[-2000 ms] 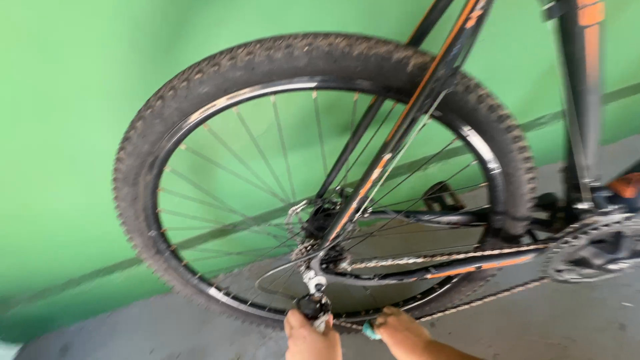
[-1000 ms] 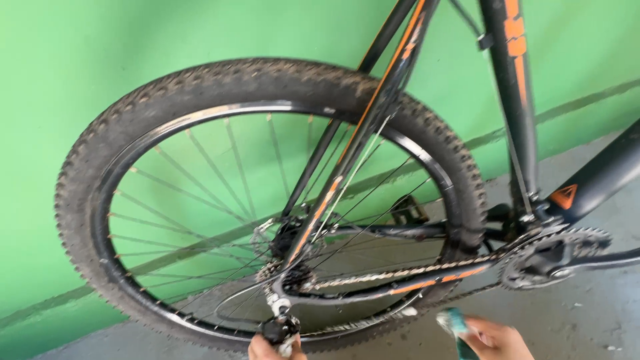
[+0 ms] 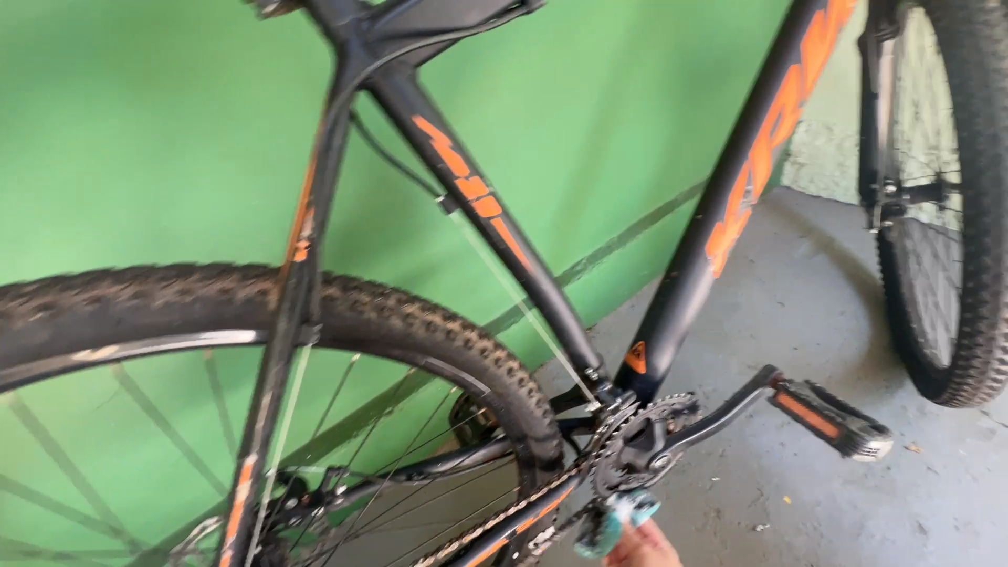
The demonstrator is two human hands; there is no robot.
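A teal cloth or sponge (image 3: 602, 531) is held in my right hand (image 3: 642, 547) at the lower edge of the head view, against the underside of the bicycle's chainring (image 3: 642, 453). The bicycle chain (image 3: 504, 516) runs from the chainring down to the left, beside the black and orange chainstay (image 3: 524, 526). My left hand is outside the view, and so is the rear derailleur. Part of the rear hub (image 3: 287, 504) shows at the lower left.
The crank arm and pedal (image 3: 835, 421) stick out to the right of the chainring. The rear tire (image 3: 441, 315) fills the left, and the front wheel (image 3: 976, 236) stands at the right. Behind the black frame is a green wall (image 3: 614, 94), above a grey floor (image 3: 756, 472).
My right hand has moved with the teal cloth or sponge from near the lower chain to the chainring. My left hand, earlier at the rear derailleur, has left the view. The view has swung right.
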